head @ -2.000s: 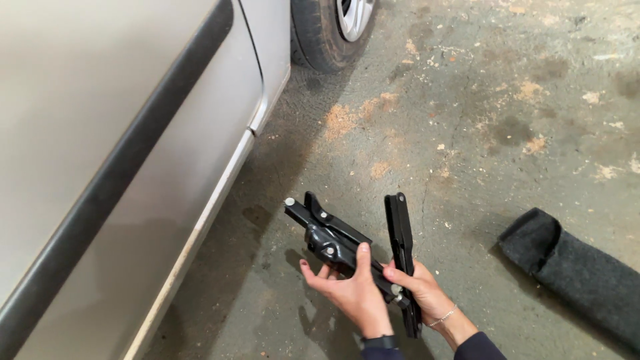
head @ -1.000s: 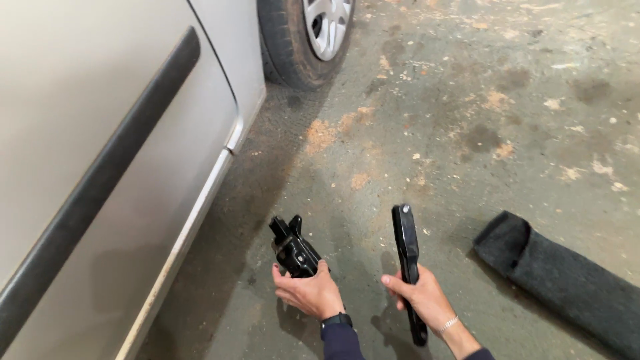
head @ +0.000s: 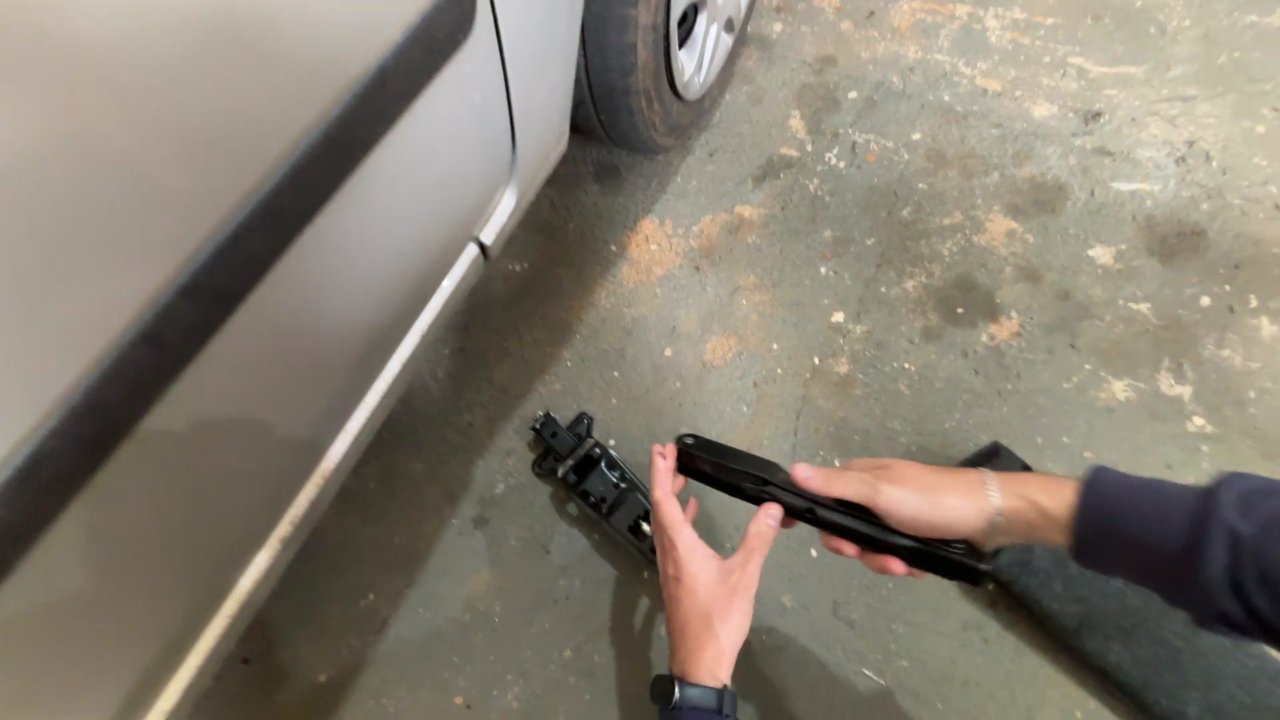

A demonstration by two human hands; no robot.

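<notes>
A black folded metal handle lies slantwise in my right hand, which is closed around its lower right half. Spread beside the handle's upper left end is my left hand, fingers apart; whether its thumb touches the handle cannot be told. On the floor to the left of that hand rests a black folded scissor car jack, its lower right end hidden behind the fingers.
A silver car's door with a black trim strip and a pale sill fills the left. Its wheel stands at the top. A dark grey fabric bag lies at the lower right, partly behind my right arm. The concrete floor is stained.
My left hand has let go of the jack, now on the floor, and moved right to the handle. My right hand has tilted the handle from near upright to a slant.
</notes>
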